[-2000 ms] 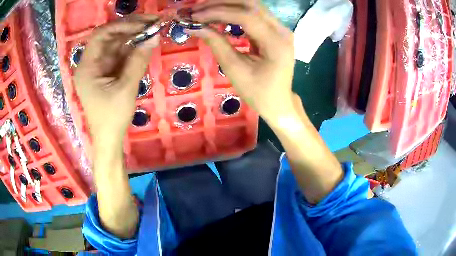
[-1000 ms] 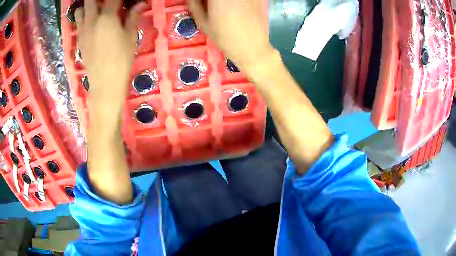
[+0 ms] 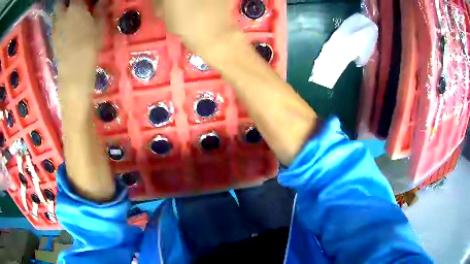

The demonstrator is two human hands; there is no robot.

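A red-orange watch tray (image 3: 193, 172) lies in front of me, with black round watch heads (image 3: 160, 114) in its square pockets, several ringed by clear film. One head (image 3: 116, 152) at the lower left shows a small pale patch. My left hand (image 3: 77, 31) is blurred over the tray's left side, near the top edge of the picture. My right hand (image 3: 193, 18) is blurred over the tray's upper middle, partly cut off by the top edge. The fingertips of both hands are hidden or cut off, so I cannot tell whether they hold anything.
A second tray (image 3: 31, 111) with watch heads and white-strapped watches lies at left. A white cloth or glove (image 3: 344, 47) lies on the green surface (image 3: 317, 26). Film-wrapped stacked trays (image 3: 438, 103) stand at right. Cardboard boxes (image 3: 51, 247) are on the floor at lower left.
The trays sit lower in the picture, showing more of the upper rows. Both hands have left their raised, close-together pose and are apart over the tray; my left hand is further left.
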